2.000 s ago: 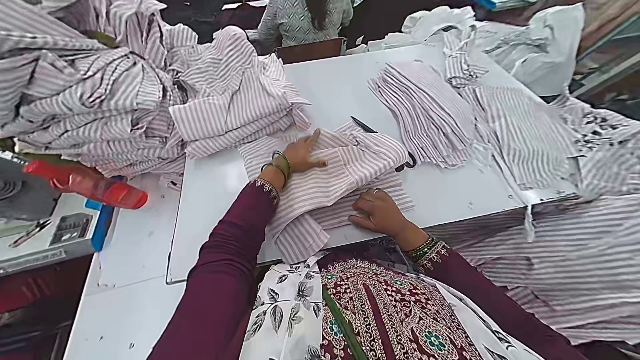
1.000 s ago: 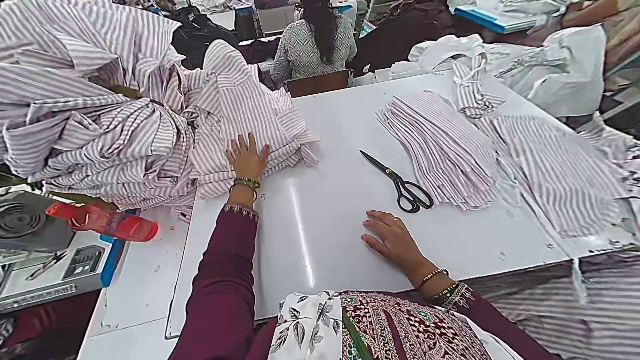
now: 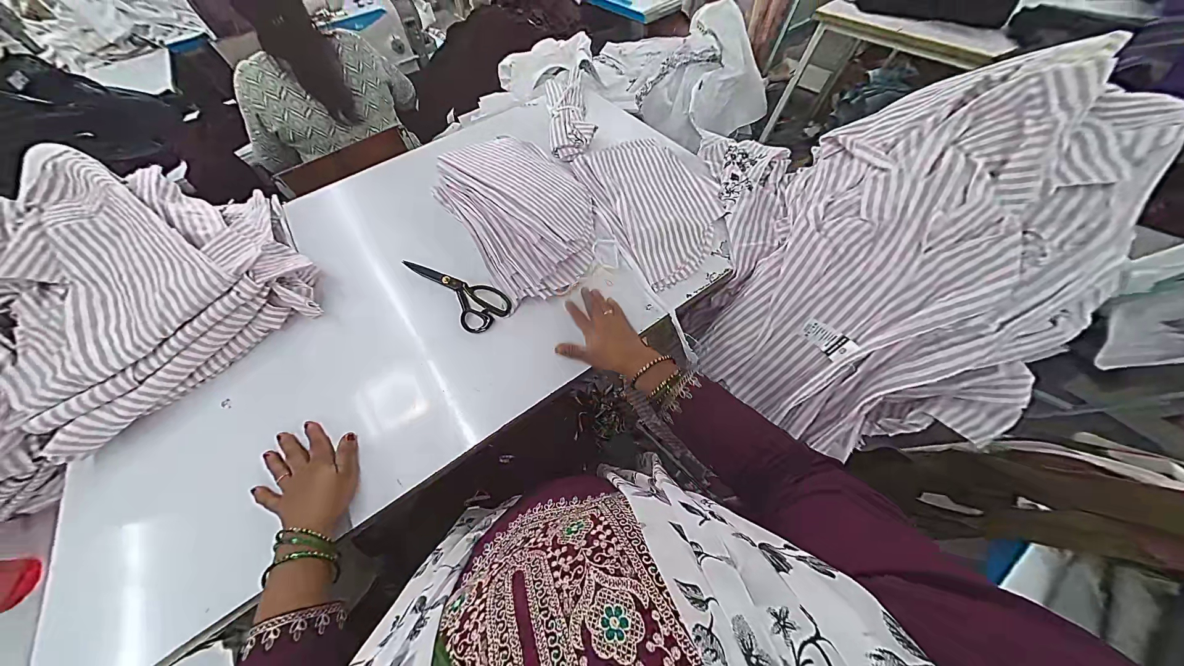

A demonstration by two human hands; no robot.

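Note:
My left hand [image 3: 310, 476] rests with spread fingers near the front edge of the white table [image 3: 250, 416], holding nothing. Farther right, my right hand [image 3: 606, 335] lies on the tabletop, fingers apart, just in front of a stack of striped cut fabric pieces [image 3: 523, 217]. Black-handled fabric scissors [image 3: 460, 294] lie left of that stack, their blades pointing up and left. A second striped stack [image 3: 652, 208] sits to its right, with a tied striped bundle [image 3: 569, 116] behind. A large pile of striped cloth [image 3: 120, 296] covers the table's left end.
A big heap of striped garments [image 3: 925, 259], one bearing a printed label, hangs at the right beside the table. White cloth [image 3: 684, 74] is heaped beyond the far edge. A seated person [image 3: 314, 92] is behind the table. A red object [image 3: 18, 581] shows at the far left.
The striped piece under my hands two seconds ago is gone from the middle of the table. My left hand has left the left pile; my right hand has moved nearer the cut stacks. The view has swung right.

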